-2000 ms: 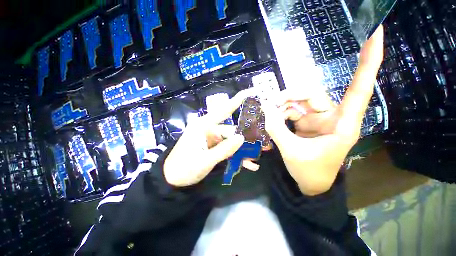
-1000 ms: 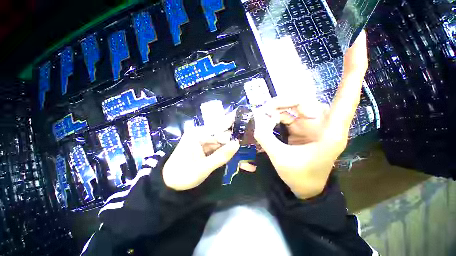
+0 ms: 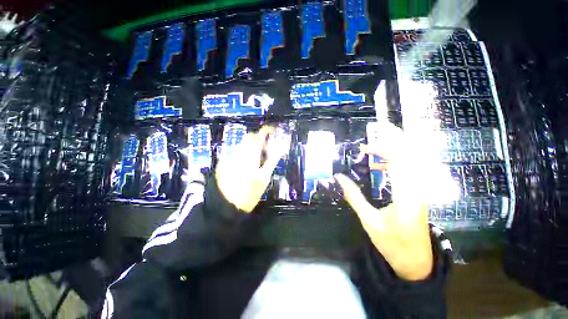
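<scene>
Blue circuit boards lie in a black blister tray. My left hand is over the front row, its fingertips close together at a mostly covered blue board; whether they grip it is unclear. My right hand is over the row's right end, thumb and fingers apart, upper part washed out by glare. Between my hands a board with a bright white rectangle lies in its pocket. Another board is partly behind my right fingers. No held piece shows clearly in my right hand.
A sheet of dark die-cut adhesive pieces lies right of the tray, glaring along its left side. A translucent film strip crosses its top edge. Ribbed black stacked trays stand at left and right. A green surface edge is behind.
My hands have moved apart, and the board and dark piece are no longer held up between them. My left hand is down at the front row. The view has shifted, with the tray further right.
</scene>
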